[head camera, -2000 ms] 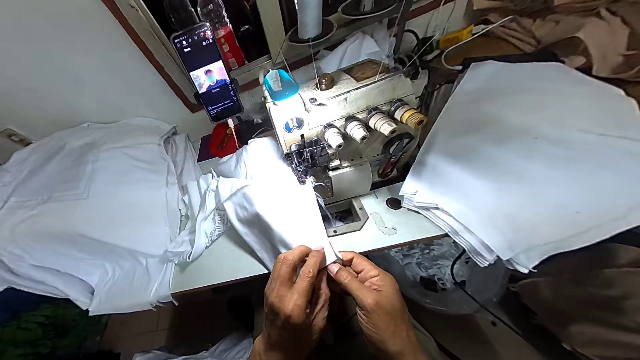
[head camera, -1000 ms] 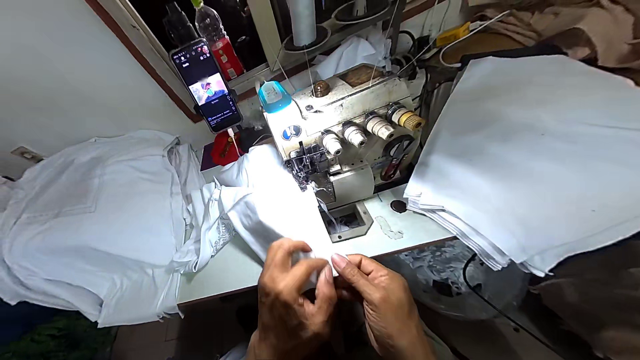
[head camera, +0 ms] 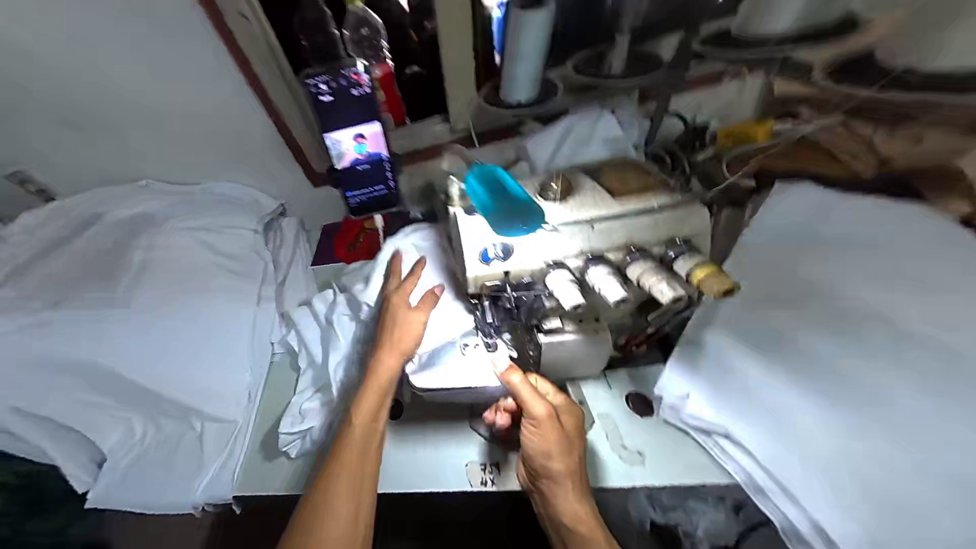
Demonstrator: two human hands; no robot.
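An overlock sewing machine [head camera: 583, 229] with several tension knobs stands on a pale table, its presser foot and needle area lit. My left hand [head camera: 404, 313] lies with fingers spread on white fabric [head camera: 435, 274] left of the needle area. Just in front of the presser foot, my right hand [head camera: 545, 419] pinches a small white edge of fabric between thumb and forefinger. More of the fabric lies crumpled beside my left forearm. Blur hides the detail at the fingertips.
A heap of white garments [head camera: 137, 328] lies at the left and a stack of white fabric panels [head camera: 839, 366] at the right. A phone [head camera: 354, 141] stands behind the fabric. Thread cones [head camera: 526, 53] are at the back. The table's front edge [head camera: 427, 488] runs below my arms.
Both hands were together at the fabric's near end. My left hand has moved forward and left onto the fabric; my right is now at the presser foot. The view has shifted.
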